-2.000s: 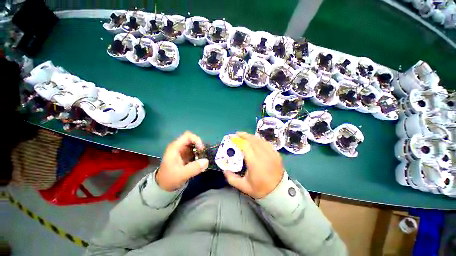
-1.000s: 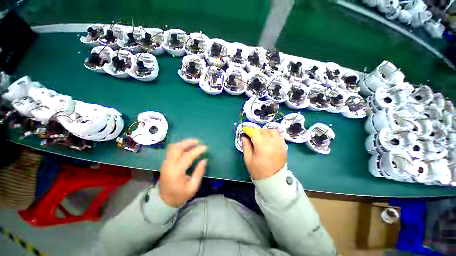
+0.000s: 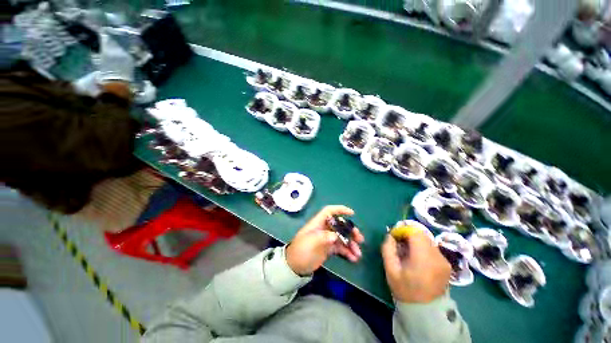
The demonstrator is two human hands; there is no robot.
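Observation:
My left hand (image 3: pixel 321 242) holds a small dark camera module (image 3: pixel 341 228) between thumb and fingers, above the bench's front edge. My right hand (image 3: pixel 417 264) is closed around a yellow-handled tool (image 3: pixel 406 232); its tip is hidden. The right hand is at a white housing whose rim shows behind the fingers. A white housing (image 3: pixel 295 192) with a round hole lies left of my hands, with a dark board and wires beside it. Filled white housings (image 3: pixel 490 253) with dark centres stand right of my right hand.
Long rows of filled housings (image 3: pixel 409 161) run along the back of the green bench (image 3: pixel 221 87). Overlapping white shells (image 3: pixel 238 167) with hanging parts lie at left. Another person's dark sleeve (image 3: pixel 74 134) is at far left. A red stool (image 3: pixel 171 231) stands below. Stacked housings are at the right edge.
The view has swung left and the bench appears tilted. My left hand, empty one second ago, now holds a dark module. My right hand keeps the yellow tool near the housings.

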